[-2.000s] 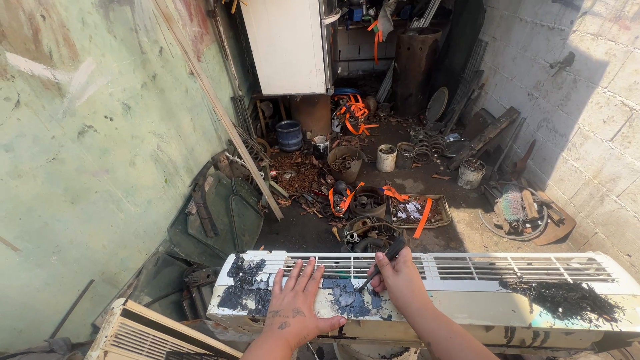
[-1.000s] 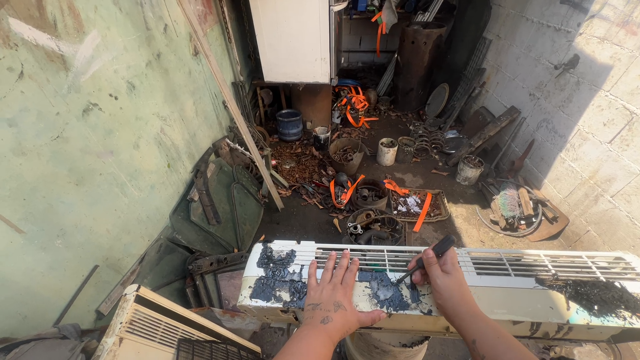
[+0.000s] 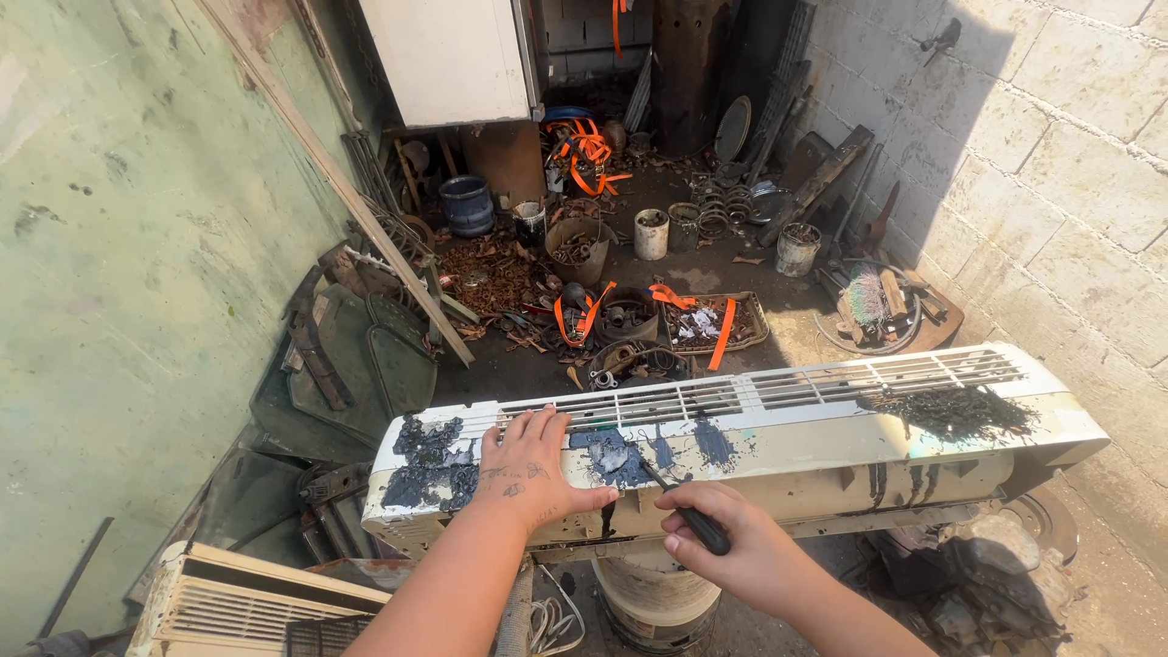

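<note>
A long white and beige air conditioner indoor unit (image 3: 821, 447) lies across in front of me, with a slatted grille along its top. Black tar-like patches (image 3: 426, 470) mark its left part, and a thick black clump (image 3: 958, 412) sits at its right. My left hand (image 3: 529, 470) presses flat on the casing, fingers spread over the edge of the grille. In my right hand (image 3: 721, 538) is a dark-handled tool (image 3: 703, 527), probably a screwdriver, its thin shaft directed at a black patch (image 3: 620, 459) with a pale grey spot, just right of my left hand.
Under the unit stands a whitish bucket (image 3: 657, 593). A beige slatted cover (image 3: 246, 602) leans at lower left. Beyond are a tray of scrap (image 3: 762, 330), a blue pot (image 3: 466, 205), small cans (image 3: 651, 234) and orange straps (image 3: 584, 160). A block wall (image 3: 1068, 164) bounds the right side.
My right hand has changed its hold: the tool's handle pointed up and right, and now it points down toward me. The left hand stays flat on the casing. The view has shifted.
</note>
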